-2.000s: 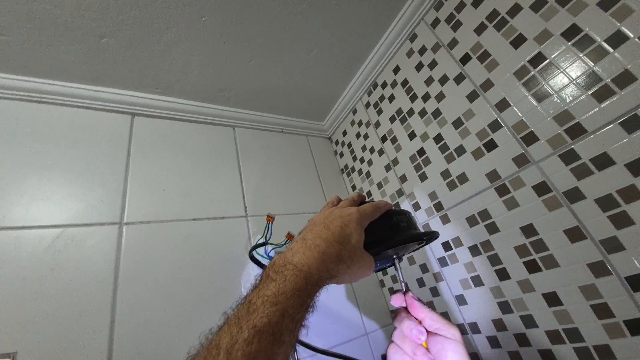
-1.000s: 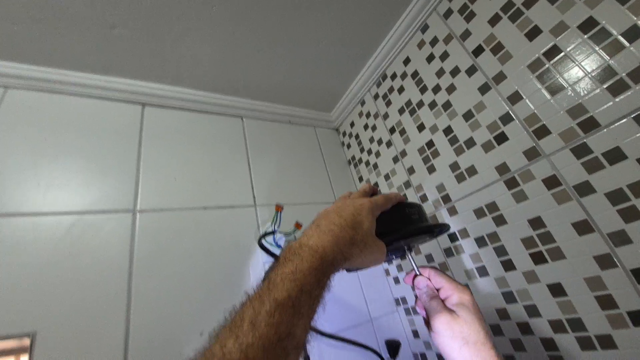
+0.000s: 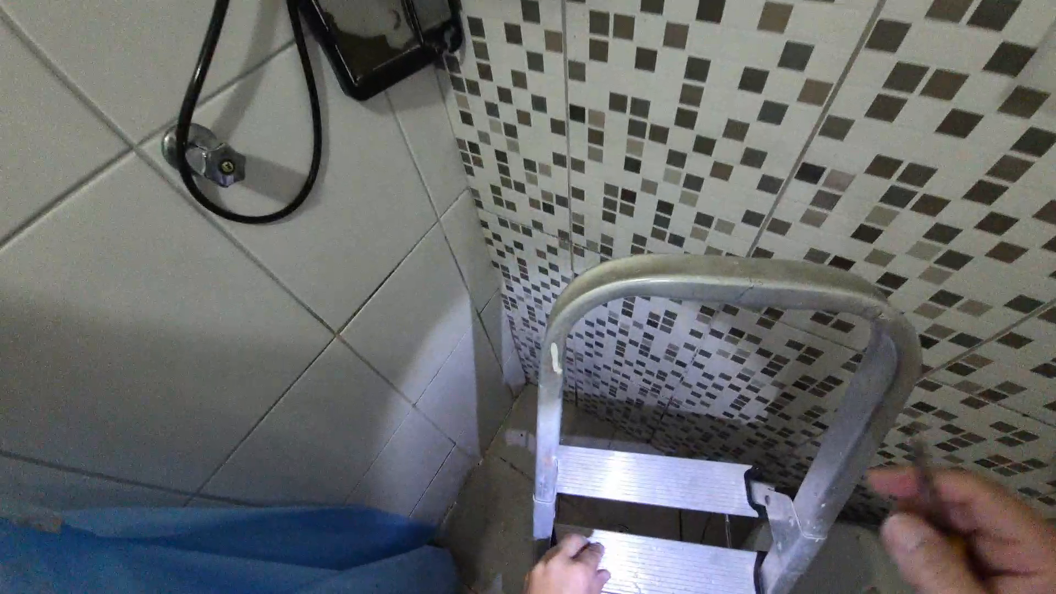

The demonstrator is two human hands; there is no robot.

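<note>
My left hand [image 3: 569, 568] is at the bottom centre, its fingers curled against the left end of a ribbed metal step [image 3: 660, 561] of an aluminium stepladder [image 3: 718, 285]. Whether it grips the step or holds something small cannot be told. At the lower right, my right hand [image 3: 969, 528] is raised beside the ladder's right rail, closed around a slim screwdriver [image 3: 926, 478] whose shaft is blurred. A glossy black box-shaped fixture [image 3: 371, 41] is at the upper left, cut off by the frame edge, with a looped black cable [image 3: 309, 165] beside it.
A chrome valve [image 3: 216, 161] sticks out of the pale tiled wall [image 3: 148, 330] behind the cable loop. Mosaic-patterned tiles [image 3: 685, 107] cover the adjoining wall behind the ladder. Blue fabric [image 3: 247, 549] lies along the lower left.
The view has swung far down from the ceiling corner. My left hand has let go of the round black fixture and is now low at the ladder step. The screwdriver is away from that fixture.
</note>
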